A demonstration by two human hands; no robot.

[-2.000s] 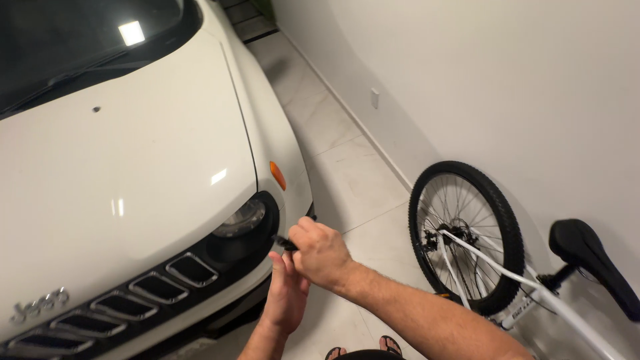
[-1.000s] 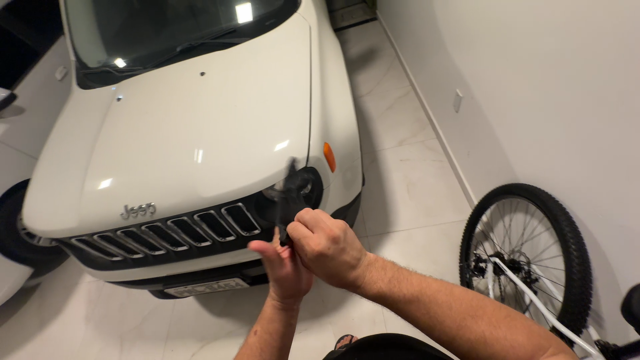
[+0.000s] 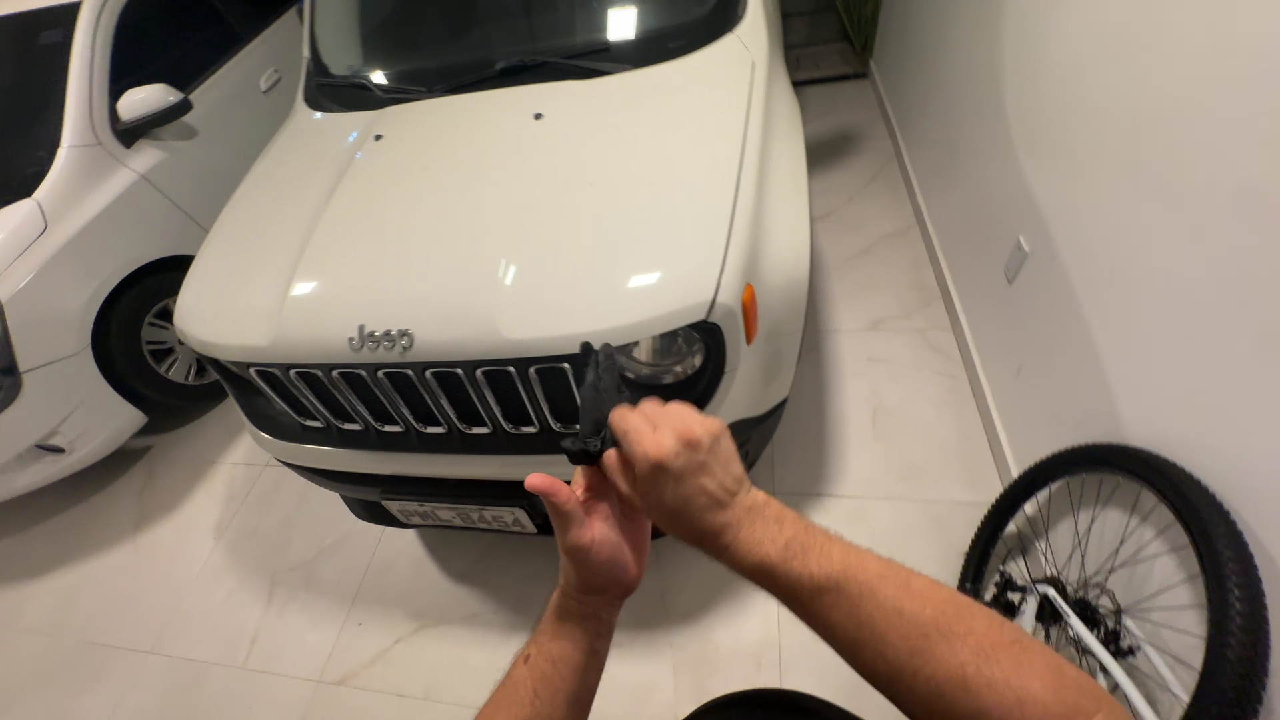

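Note:
My right hand [image 3: 680, 465] is closed on a black item [image 3: 600, 400], which looks like a soft glove with finger-like ends pointing up. My left hand [image 3: 600, 540] is held just below and against it, palm up, thumb out to the left; its fingertips are hidden behind the right hand and the black item. Behind the black item are the grille [image 3: 440, 398] and a headlight [image 3: 662, 355] of a white Jeep.
A second white car [image 3: 130, 220] stands at the left. At the lower right a bicycle's rear wheel [image 3: 1235, 600] is by the white wall [image 3: 1130, 120]. Pale marble-look tiles [image 3: 880, 400] cover the floor.
The view has swung left, bringing in the second car. The black item shows more fully above my hands than in the earliest frame. My hands stay close together.

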